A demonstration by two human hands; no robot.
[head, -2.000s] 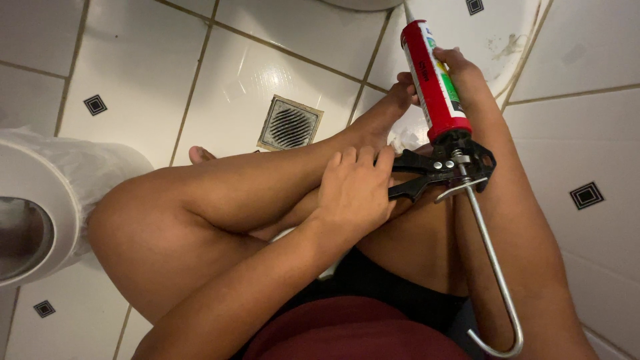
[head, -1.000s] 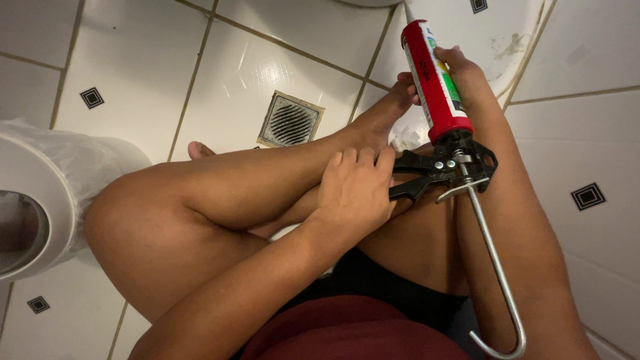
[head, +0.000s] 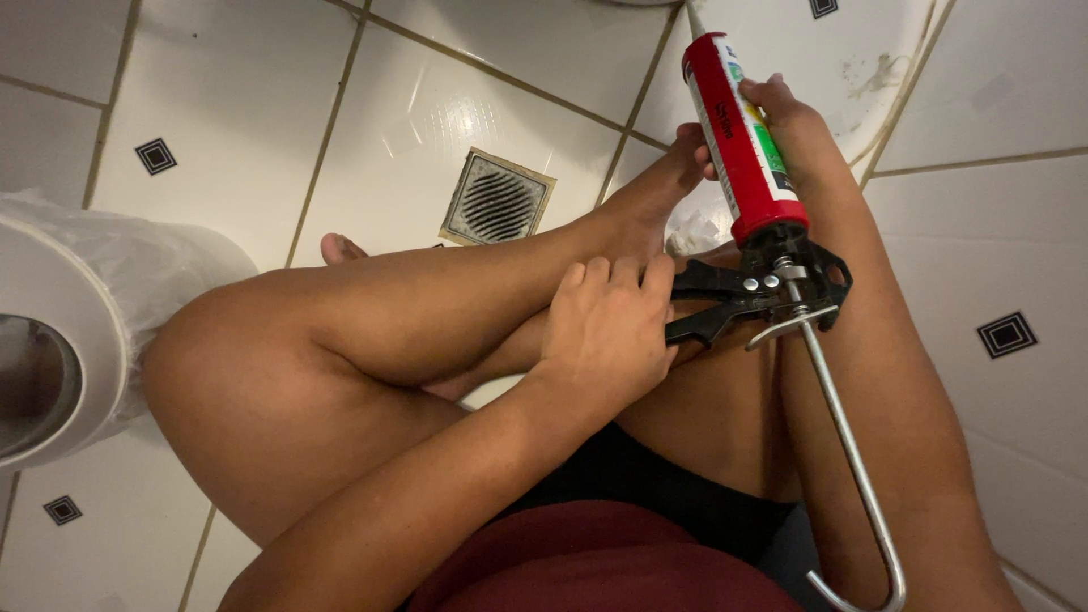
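Observation:
A caulking gun [head: 790, 285] with a black frame and handles lies diagonally across the right half of the view, fitted with a red and white sealant cartridge [head: 739, 136]. Its pale nozzle [head: 695, 20] points to the top edge, and the hooked metal rod [head: 850, 442] runs down to the lower right. My left hand [head: 612, 327] is closed around the black handle and trigger, its thumb hidden. The cartridge rests in my right hand [head: 778, 110], with the thumb at its right side and fingertips showing at the left.
Crossed legs [head: 408, 314] lie beneath the gun. A square floor drain [head: 497, 197] is set in the white tiles. A lined bin [head: 93, 289] stands at the left, and crumpled white material [head: 699, 231] lies by the foot. A stained white curved surface [head: 837, 51] is at upper right.

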